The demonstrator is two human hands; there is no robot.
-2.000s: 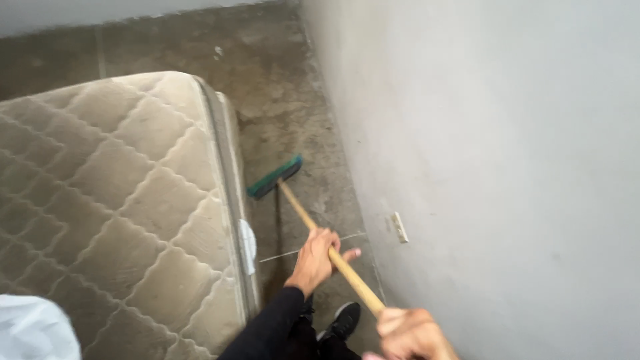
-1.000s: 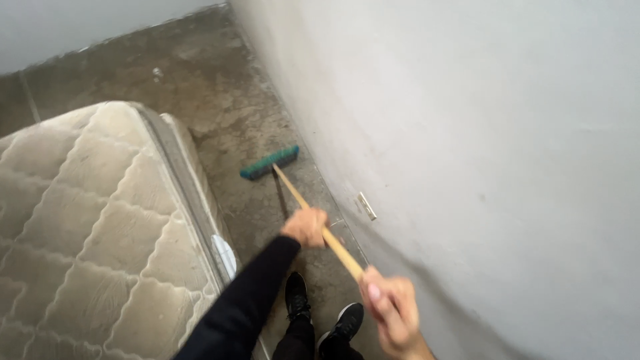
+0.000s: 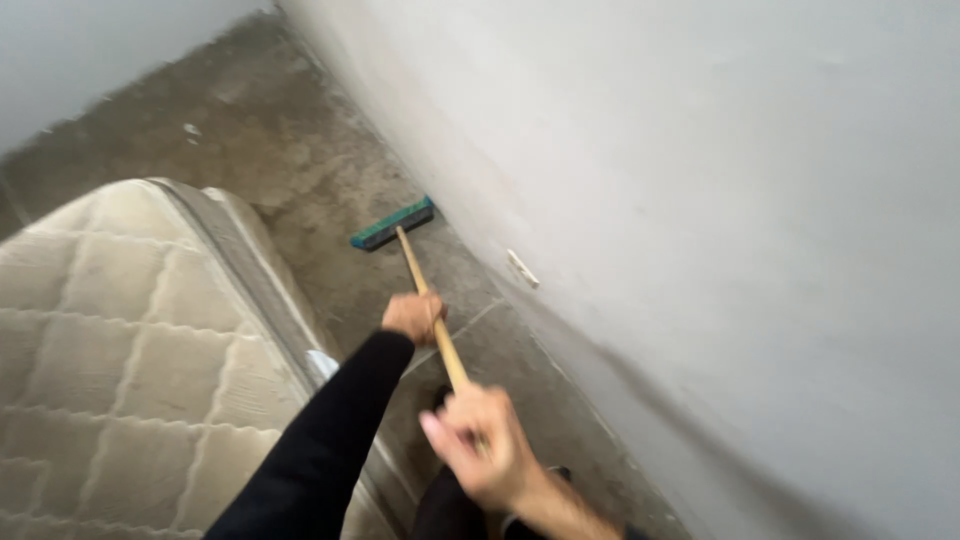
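A push broom with a green and dark head [image 3: 393,224] rests on the concrete floor, one end of its head against or very near the foot of the right wall. Its pale wooden handle [image 3: 451,358] slants down toward me. My left hand [image 3: 414,318], below a black sleeve, is closed around the middle of the handle. Near the handle's upper end, my right hand [image 3: 484,442] grips it, slightly blurred, with the thumb sticking out to the left.
A quilted beige mattress [image 3: 157,352] fills the lower left. A white wall [image 3: 675,187] with an outlet plate [image 3: 522,268] rises on the right. Small white debris [image 3: 192,130] lies on the floor [image 3: 300,161] toward the far corner. My legs and shoes are partly visible below.
The broom head has shifted to the right relative to the floor, from between mattress and wall to the wall's foot. Both hands have stayed on the handle. The view has turned somewhat.
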